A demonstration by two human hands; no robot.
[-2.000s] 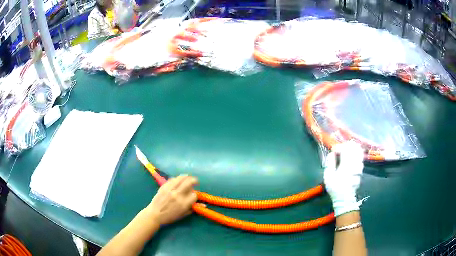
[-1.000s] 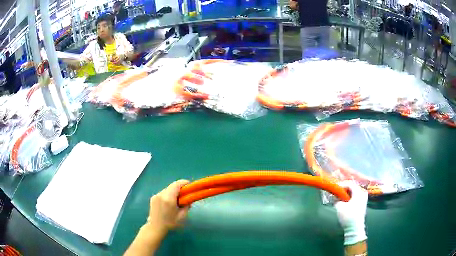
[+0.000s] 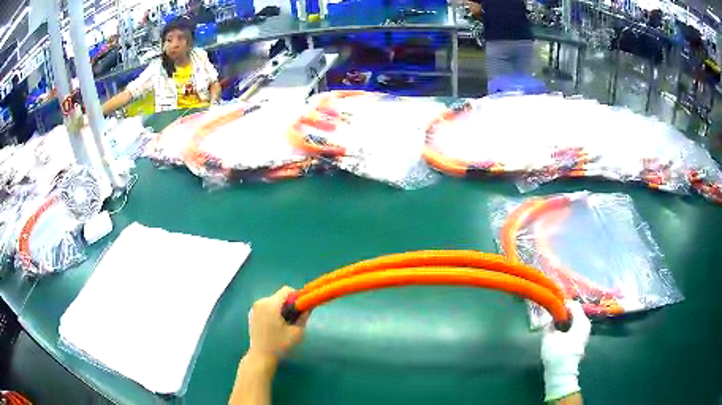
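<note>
Two orange cables (image 3: 427, 267) lie side by side in an upward arch between my hands, above the green mat. My bare left hand (image 3: 275, 323) grips them at their left end, by a dark band. My gloved right hand (image 3: 567, 348) grips them at the right end, by another dark band. The cable tips beyond my hands are hidden. One bagged orange cable coil (image 3: 590, 257) lies flat on the mat, just behind and beside my right hand.
A stack of flat whitish bags (image 3: 150, 304) lies at left. Bagged cables (image 3: 372, 142) line the far bench edge. A small white fan (image 3: 79, 194) stands by the left post. A person (image 3: 186, 71) is beyond the far left edge; another person (image 3: 508, 47) stands farther back.
The two cables, earlier low over the mat, were raised and bent into an arch. My left hand now grips by the dark band, and its end no longer points out left. The view has tilted up.
</note>
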